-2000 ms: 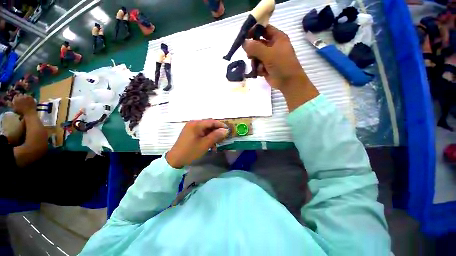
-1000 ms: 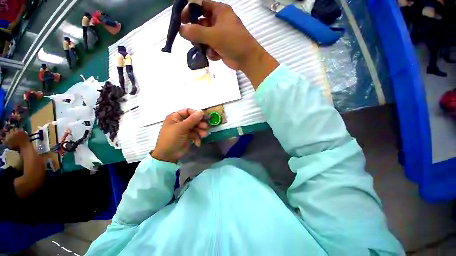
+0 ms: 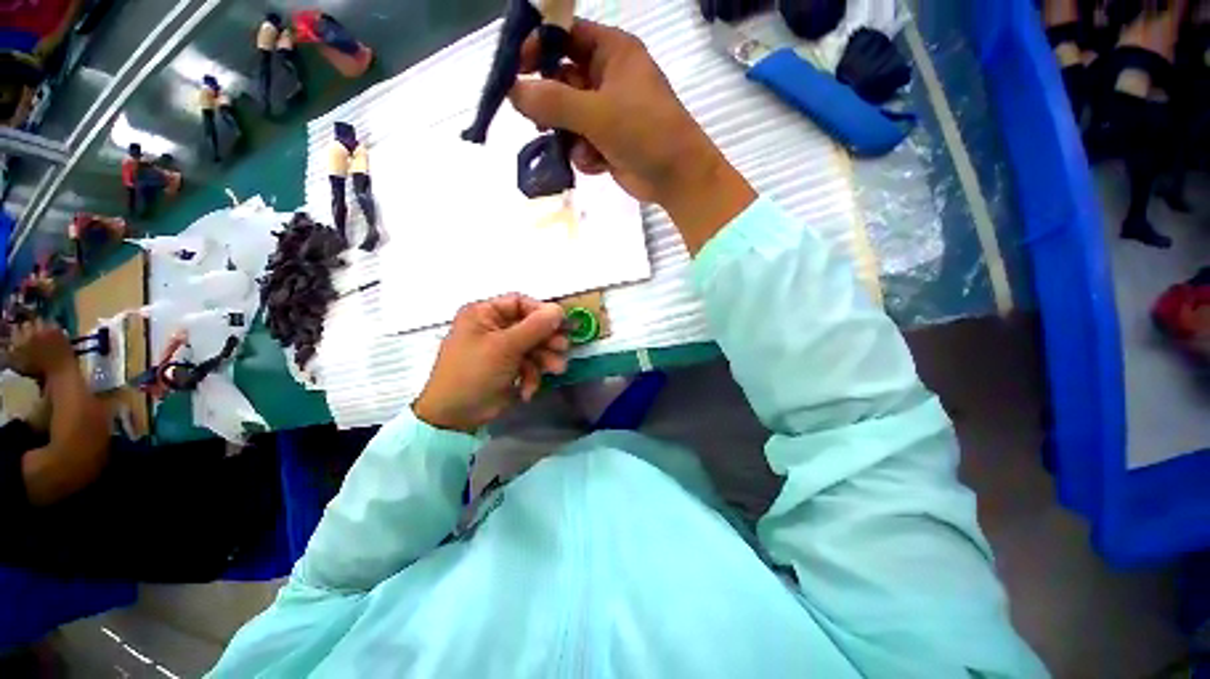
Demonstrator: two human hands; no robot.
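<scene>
My right hand [image 3: 617, 106] holds a figure lower body [image 3: 504, 73] with long black legs above the white work sheet [image 3: 451, 239]; the top frame edge cuts off its upper part. A navy-black block with a hole [image 3: 541, 167] lies on the sheet below that hand. My left hand [image 3: 498, 352] has thumb and fingertips together beside the green cap [image 3: 583, 322] on the cardboard strip [image 3: 596, 305]. Something small and dark shows at the fingertips, too small to name. Another figure lower body [image 3: 352, 188] lies on the sheet's left part.
A heap of small dark parts [image 3: 300, 285] lies left of the sheet. A blue-handled tool [image 3: 836, 104] and dark lumps [image 3: 873, 64] lie at right. A blue bin [image 3: 1048, 265] holds figure parts at far right. Another person's arm [image 3: 67, 411] is at left, by the conveyor [image 3: 159, 113].
The view has shifted right. My right hand has moved left over the sheet with the figure legs. My left hand stays by the green cap, its fingertips now at the cap's edge.
</scene>
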